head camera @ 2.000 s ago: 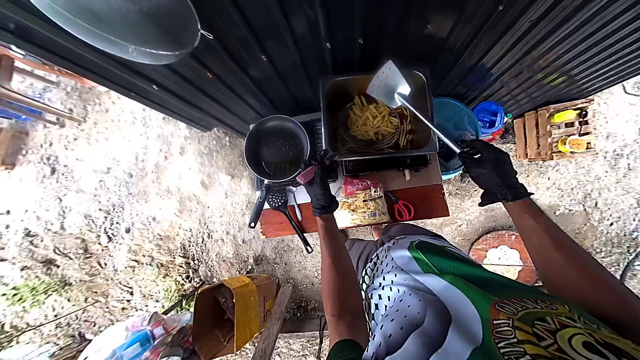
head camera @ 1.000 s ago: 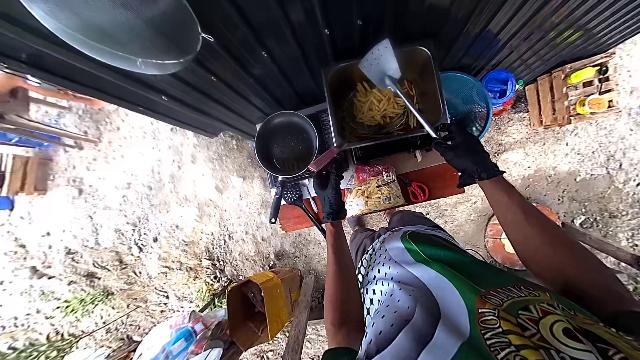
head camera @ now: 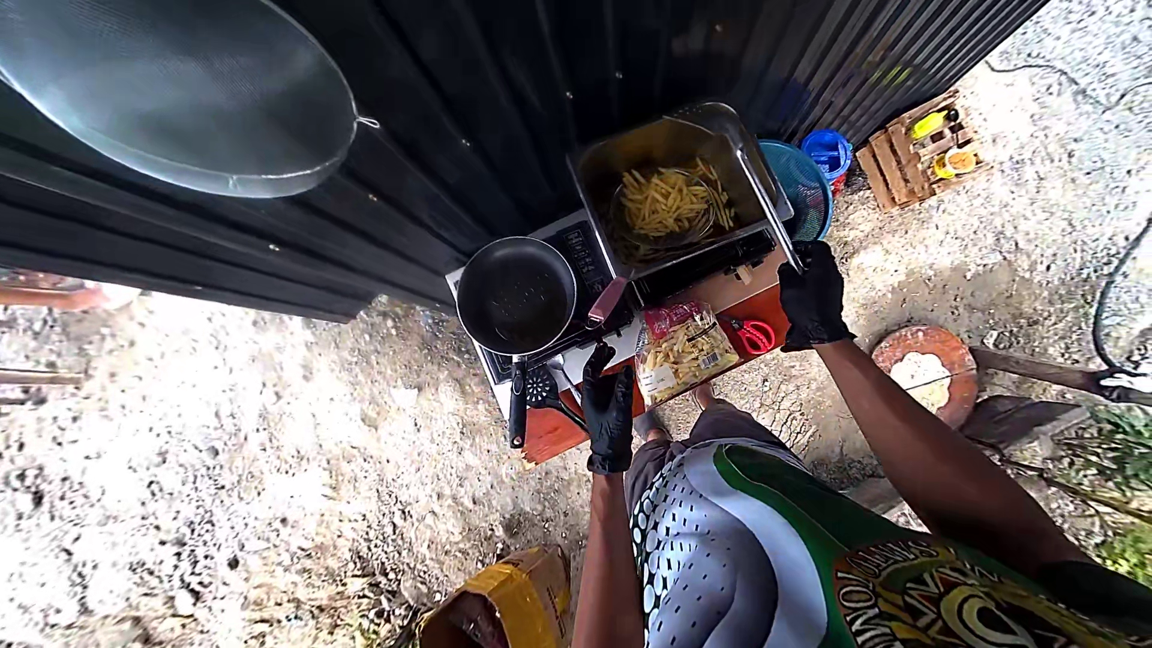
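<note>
Black gloves cover both hands. My right hand [head camera: 813, 295] grips the handle of a metal spatula [head camera: 769, 202], whose blade lies over the right rim of a deep rectangular metal pan [head camera: 598, 171]. French fries [head camera: 666, 202] sit in that pan, in a wire strainer with a pinkish handle [head camera: 607, 301] that juts over the near rim. My left hand [head camera: 608, 409] is off that handle, fingers apart and holding nothing that I can make out, beside a black slotted spoon [head camera: 540, 389]. A frying pan [head camera: 517, 295] stands to its upper left, and a plastic bag of fries [head camera: 686, 351] to its right.
Red-handled scissors [head camera: 754, 336] lie by the bag. A large mesh strainer [head camera: 180, 90] hangs near the dark corrugated wall [head camera: 504, 99]. Right of the pan are a teal basket [head camera: 810, 193], a blue bucket [head camera: 826, 153] and a wooden pallet [head camera: 895, 166]. A cardboard box [head camera: 517, 598] stands below.
My left hand has let go of the strainer's pinkish handle and drawn back toward my body. The spatula has moved from above the fries to the pan's right rim.
</note>
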